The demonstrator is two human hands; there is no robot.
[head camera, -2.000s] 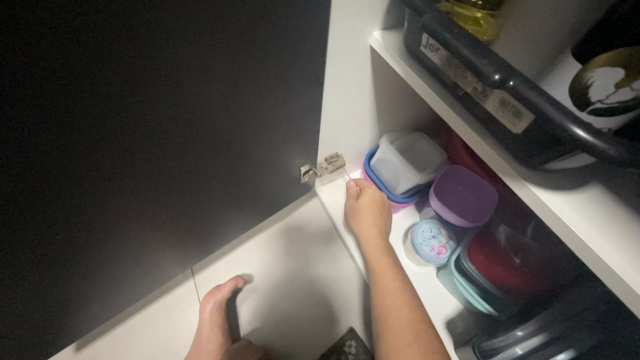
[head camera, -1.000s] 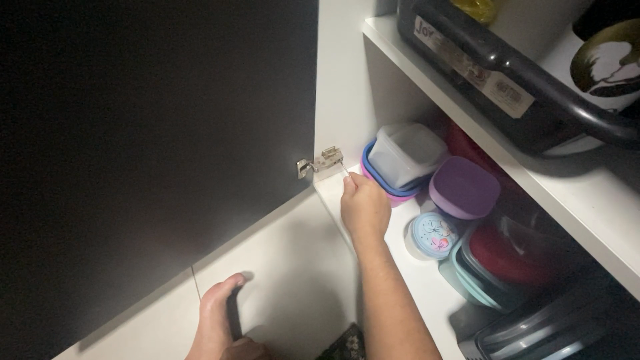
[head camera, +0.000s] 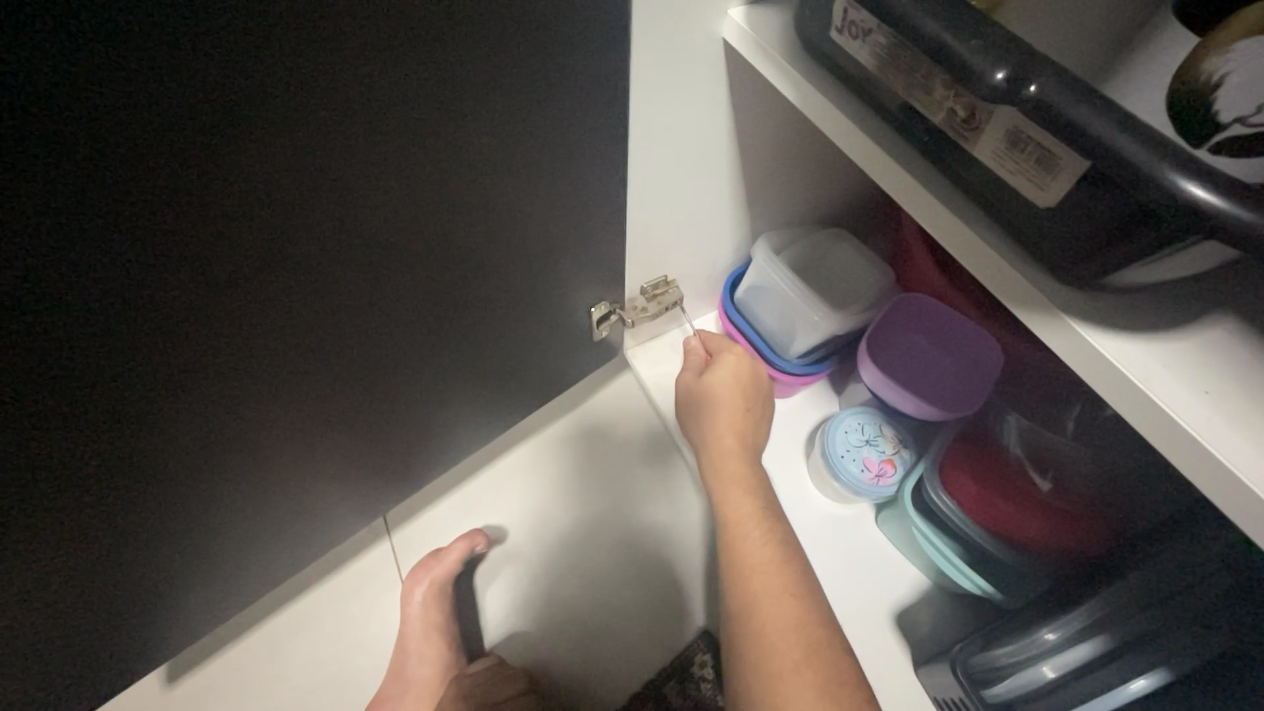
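Observation:
My right hand [head camera: 726, 395] is closed around a thin metal tool [head camera: 688, 318], its handle hidden in the fist. The tool's tip meets the metal cabinet hinge [head camera: 652, 301], fixed to the white side panel [head camera: 676, 148] near the cabinet floor. The hinge's other end, a cup [head camera: 601, 320], sits on the edge of the dark door [head camera: 326, 296], which stands open at the left. At the bottom edge, part of my left hand [head camera: 494, 683] shows beside my bare foot [head camera: 430, 602]; its fingers are mostly out of frame, so its grip is unclear.
Right of my right hand, the cabinet floor holds nested plastic containers [head camera: 815, 286], a purple bowl [head camera: 930, 355], a small lidded tub [head camera: 861, 454] and a teal container [head camera: 933, 543]. A black basket [head camera: 1047, 89] stands on the shelf [head camera: 1136, 365] above. Pale floor tiles [head camera: 583, 513] lie below.

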